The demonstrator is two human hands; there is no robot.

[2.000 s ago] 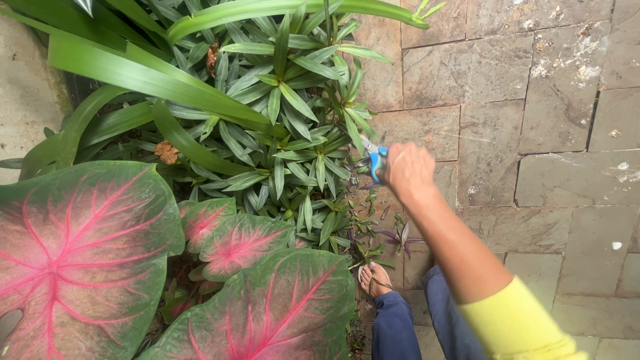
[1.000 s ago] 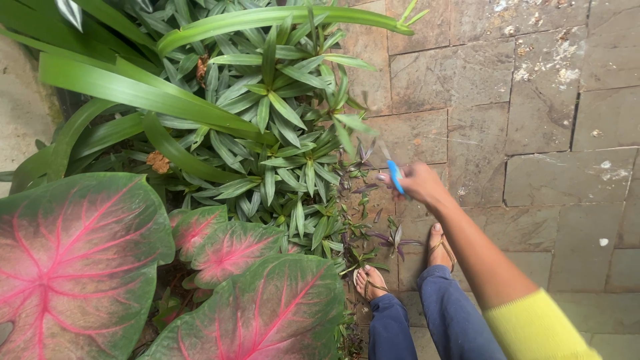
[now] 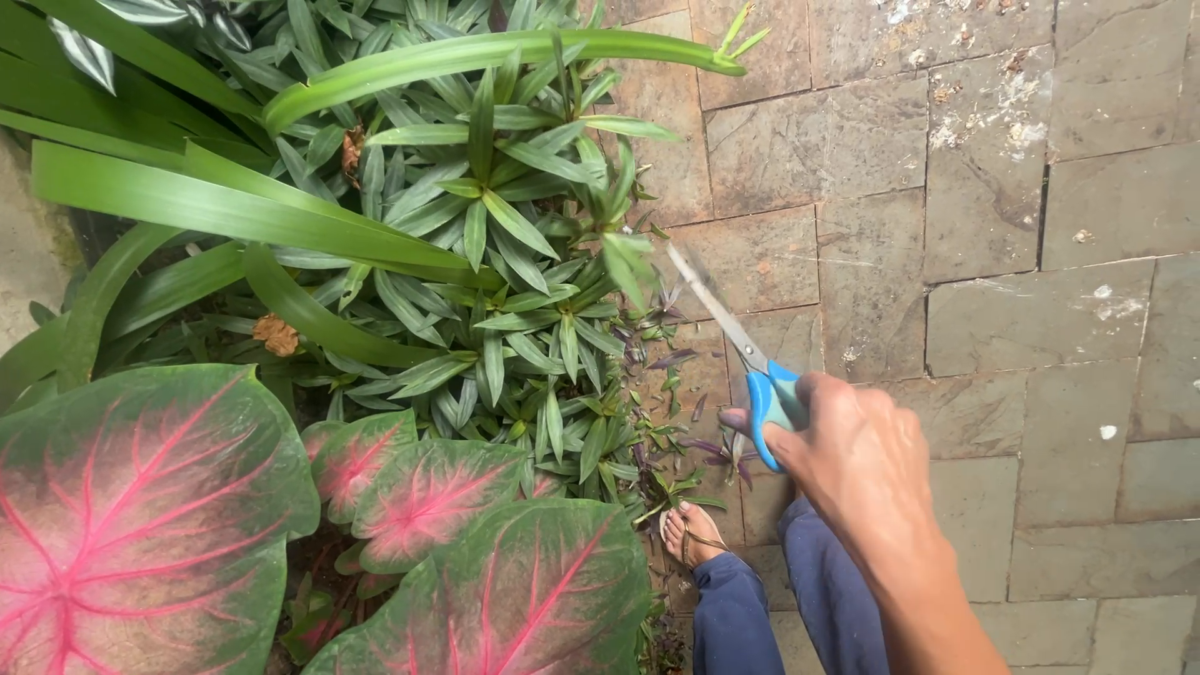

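My right hand (image 3: 858, 445) grips the blue handles of a pair of scissors (image 3: 771, 398) over the paving. The metal blades point up and left, lie close together, and have their tip just right of the edge of the leafy green border plants (image 3: 525, 225). One leaf near the tip is blurred. Cut leaves and purplish sprigs (image 3: 717, 450) lie on the paving along the plants' edge, below and left of the scissors. My left hand is out of view.
Large pink-veined caladium leaves (image 3: 141, 525) fill the lower left. A long strap-like leaf (image 3: 506, 52) arches over the border onto the stone paving (image 3: 1022, 328). My sandalled foot (image 3: 692, 534) stands beside the bed's edge, below the scissors.
The scissors, blurred one second ago, now show plainly with their blades pointing up-left. My right hand has stayed beside the border, holding them throughout.
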